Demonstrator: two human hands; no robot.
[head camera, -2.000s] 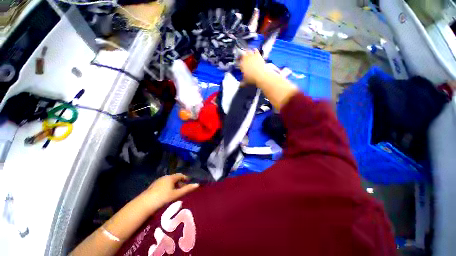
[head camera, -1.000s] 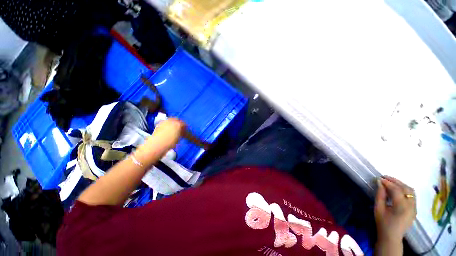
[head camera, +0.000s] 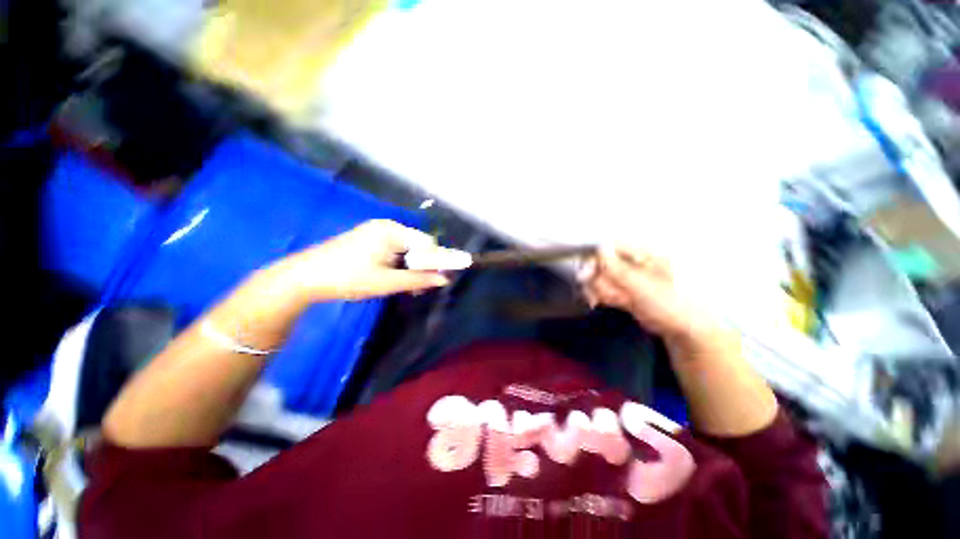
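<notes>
A narrow brown strip (head camera: 532, 255) is stretched nearly level between my two hands, in front of my body. My left hand (head camera: 384, 261) pinches its left end. My right hand (head camera: 637, 286) pinches its right end, at the front edge of the white table (head camera: 590, 126). Navy-and-white fabric pieces (head camera: 126, 347) lie at the lower left, partly hidden behind my left forearm. The picture is blurred, so the strip's details cannot be told.
A blue crate (head camera: 258, 205) stands left of the table. A blurred yellow-brown item (head camera: 268, 47) is at the table's far left. A yellow item (head camera: 802, 303), a brown piece (head camera: 916, 226) and a small mint-green item (head camera: 918, 260) are at the right.
The view has turned from the crates towards the table. My left hand has moved right, off the crate, with the brown strip. My right hand has left its place on the table edge and taken the strip's other end.
</notes>
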